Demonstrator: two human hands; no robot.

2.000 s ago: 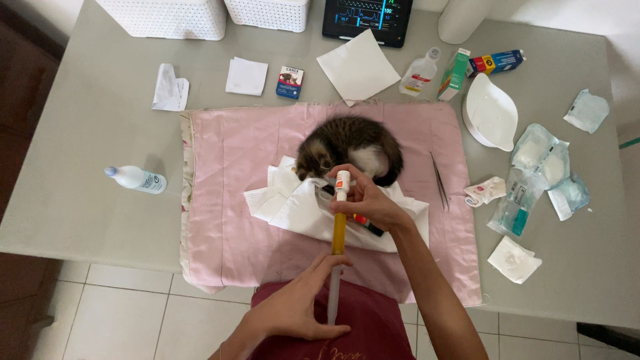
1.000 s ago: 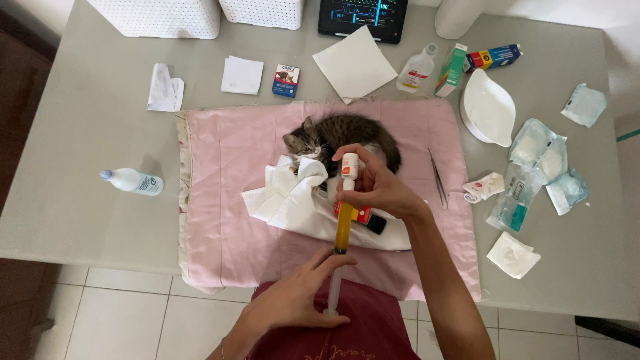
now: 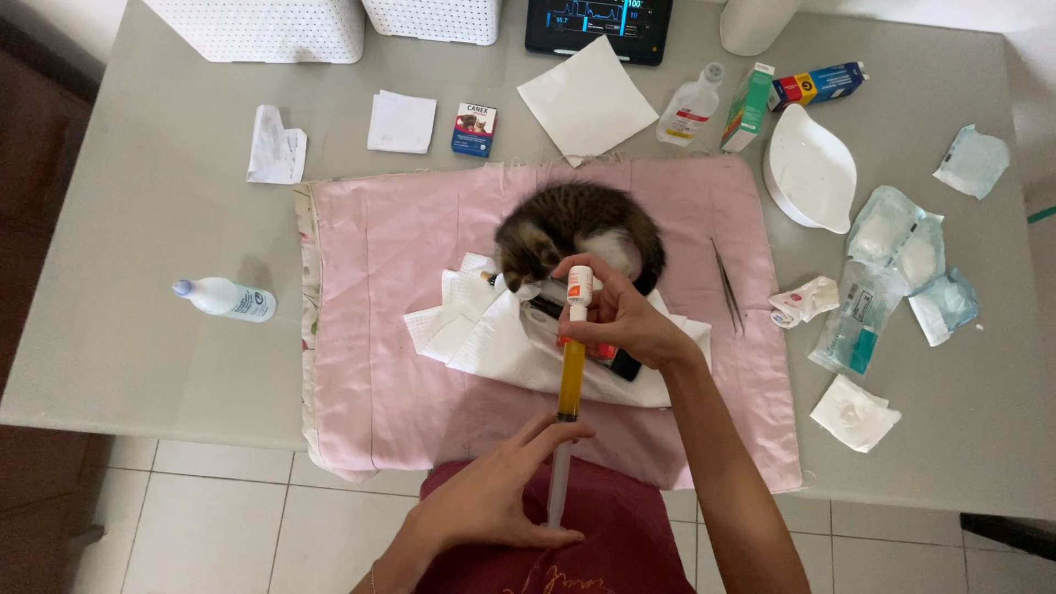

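Observation:
My right hand [image 3: 623, 318] grips a small white vial [image 3: 580, 285] upside down against the tip of a plastic syringe. Amber liquid fills the barrel of the syringe [image 3: 571, 379]. My left hand [image 3: 507, 487] holds the syringe lower down, fingers at the barrel's flange and thumb at the plunger's end. Just beyond my right hand a tabby kitten [image 3: 577, 219] with a white patch lies curled, its head lowered. White paper towels [image 3: 487, 330] lie under and in front of it. A black and red object [image 3: 623, 363] on them is partly hidden by my right hand.
A pink cloth [image 3: 388, 396] covers the table's middle. Steel tweezers [image 3: 728, 289], a white bowl [image 3: 808, 169] and opened gauze packs [image 3: 895, 239] are at the right. A white bottle [image 3: 224, 299] lies at the left. Behind stand a monitor [image 3: 596, 25], white baskets [image 3: 272, 29] and a clear bottle [image 3: 691, 107].
Two seconds ago the kitten's head was down; one second ago it was raised and turned left; now it is lowered again. Both hands keep their hold on the vial and syringe.

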